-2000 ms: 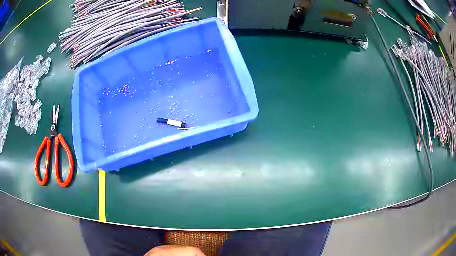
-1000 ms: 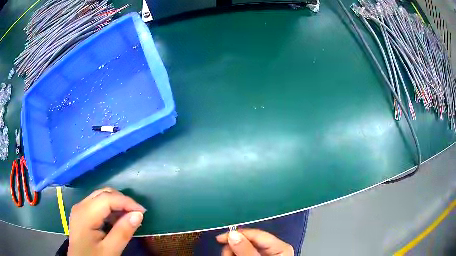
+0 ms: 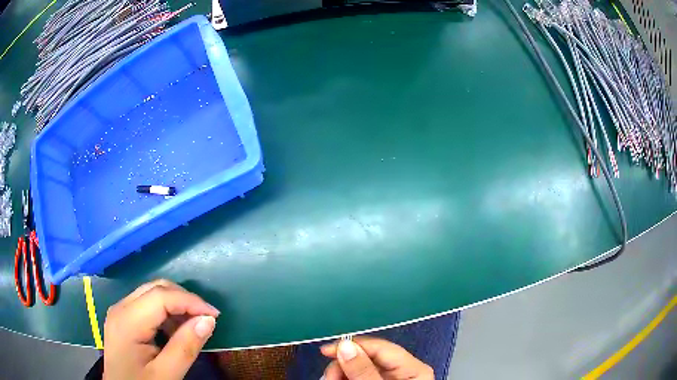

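Note:
My left hand [image 3: 159, 330] is at the bench's front edge, below the blue tray, with thumb and forefinger tips close together; whether something tiny is between them cannot be told. My right hand [image 3: 377, 359] is at the edge further right, cut off by the lower picture rim. Its thumb and forefinger pinch thin pale cable cores [image 3: 347, 338], whose tips stick up just past the thumb; the rest of the piece is hidden. The two hands are apart.
The blue tray [image 3: 249, 126] at left holds tiny clippings and a black-and-white piece [image 3: 156, 191]. Orange-handled scissors [image 3: 25, 271] lie left of it, clear plugs [image 3: 6, 178] at the far left. Grey cables [image 3: 89, 52] lie behind, more [image 3: 601, 82] at right beside a dark lead [image 3: 564, 104].
Since the first frame the view has shifted right and both hands have come to the bench edge. Over the last second they have hardly moved.

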